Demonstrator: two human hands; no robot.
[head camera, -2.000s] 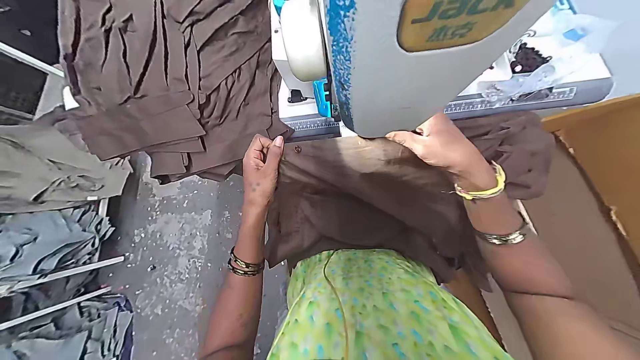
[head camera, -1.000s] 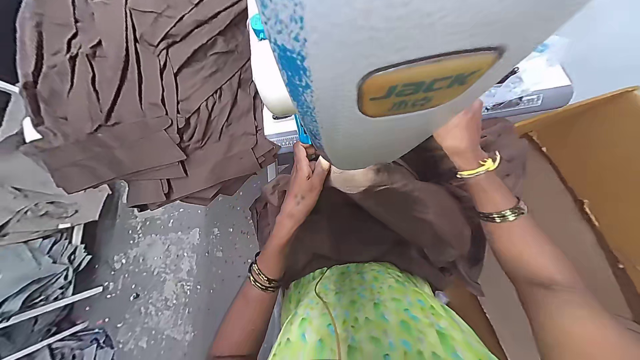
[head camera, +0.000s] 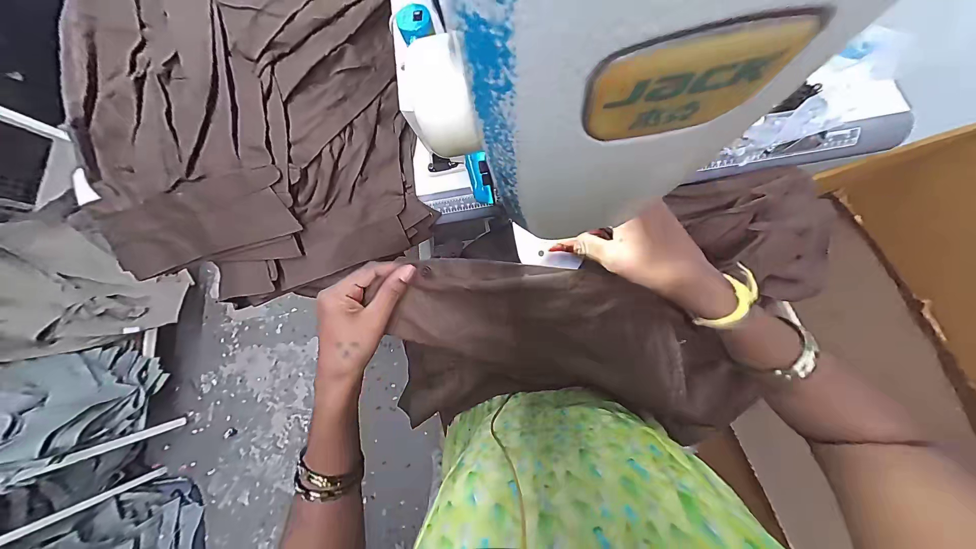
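A brown fabric garment piece (head camera: 534, 335) lies across my lap below the head of a Jack sewing machine (head camera: 564, 114). My left hand (head camera: 354, 313) pinches its upper left corner between thumb and fingers, beside a small dark round mark or button. Under the machine head, my right hand (head camera: 648, 252) is at the upper edge of the cloth, its fingertips by a white plate (head camera: 543, 250) with a small hole. Part of that hand is hidden by the machine head, and whether it grips the cloth I cannot tell.
Stacked brown fabric pieces (head camera: 244, 137) hang at the upper left. Grey and greenish cloth piles (head camera: 76, 396) rest by white metal rods (head camera: 99, 450) at the left. A cardboard box (head camera: 907, 229) stands at the right. Clear plastic and dark scraps lie on the machine bed (head camera: 884, 107).
My left hand has moved away from the machine, to the left, with the cloth's corner. My right hand has come in under the machine head. The cloth's upper edge is now drawn out straighter.
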